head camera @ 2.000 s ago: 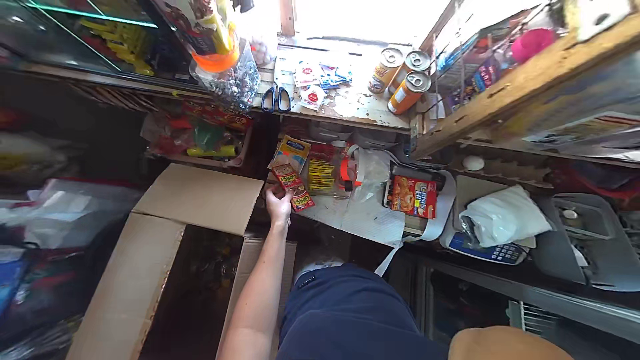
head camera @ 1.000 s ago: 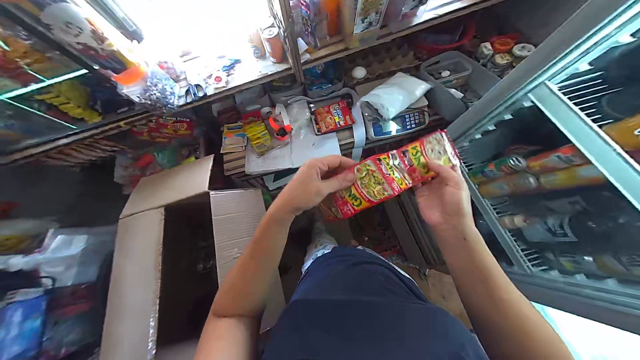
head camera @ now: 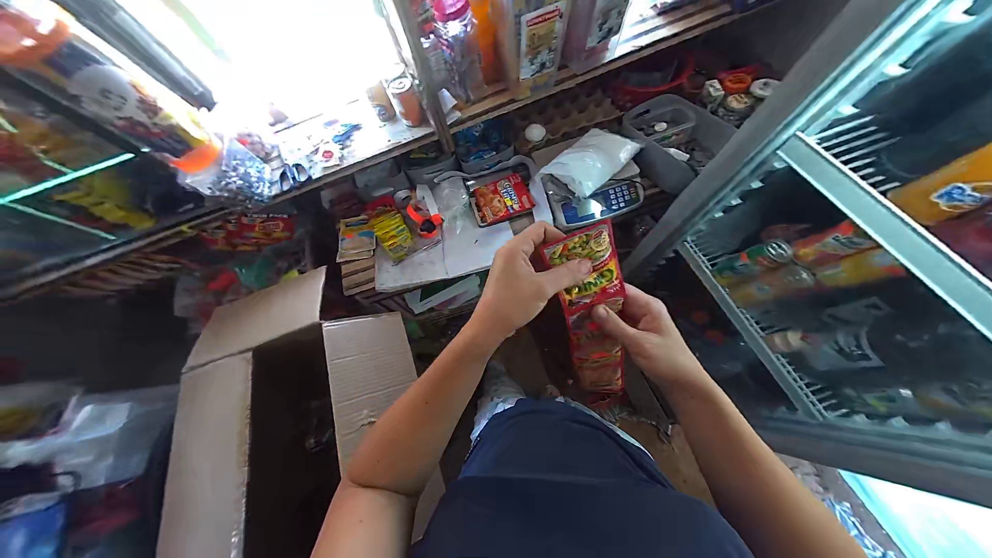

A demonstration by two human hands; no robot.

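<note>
A strip of red seasoning sachets (head camera: 595, 349) hangs down between my hands, above my lap. My left hand (head camera: 527, 279) grips its top sachet, thumb on the front and fingers behind. Lower on the right edge, my right hand (head camera: 643, 329) pinches the strip between thumb and fingers. Behind them, on the low shelf, lie a red food packet (head camera: 502, 198), yellow sachets (head camera: 394, 235), an orange-red tape dispenser or similar object (head camera: 424, 222) and a white plastic bag (head camera: 590, 161) resting on a device with a keypad (head camera: 601, 203).
An open cardboard box (head camera: 209, 434) stands at the left. A drinks fridge with wire shelves (head camera: 891, 213) rises close on the right. Cans (head camera: 404, 101) stand on the upper ledge by the window. A grey bin (head camera: 701, 139) and egg trays (head camera: 570, 116) are at the back.
Two seconds ago only my left hand was on red sachets at the shelf. One second ago both hands held the strip stretched sideways; now it hangs down. The view has swung right.
</note>
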